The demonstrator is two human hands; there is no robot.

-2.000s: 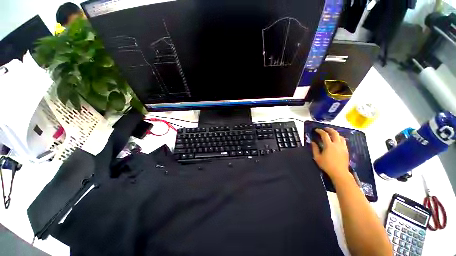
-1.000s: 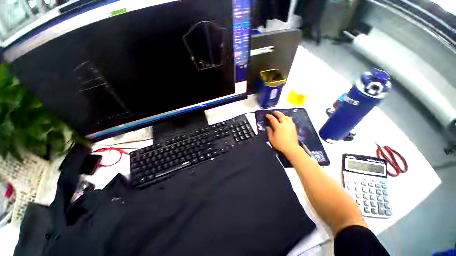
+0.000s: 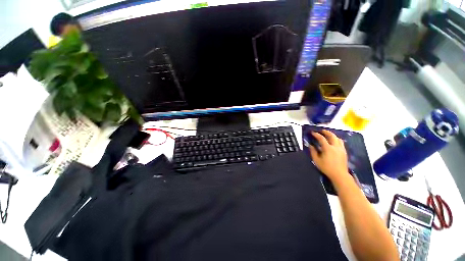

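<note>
My right hand (image 3: 330, 154) rests over the small dark computer mouse (image 3: 315, 144) on the dark mouse pad (image 3: 361, 160). My left hand is not in view. The wide black monitor (image 3: 204, 61) shows thin white pattern outlines, with a sleeve-like piece at the right and fainter lines at the left. The black keyboard (image 3: 234, 147) lies below the screen. The large black sample garment (image 3: 234, 209) covers the desk front up to the keyboard's lower edge.
At right are a blue bottle (image 3: 415, 145), calculator (image 3: 411, 227), red-handled scissors (image 3: 440, 210), yellow tape roll (image 3: 356, 119) and dark blue tin (image 3: 326, 104). At left are a green plant (image 3: 81, 81), white perforated organiser (image 3: 74, 137) and folded black fabric (image 3: 57, 209). Behind the plant, a person's head shows.
The view swung to the right and has swung back, so the plant and organiser show more fully again. My right hand has stayed on the mouse.
</note>
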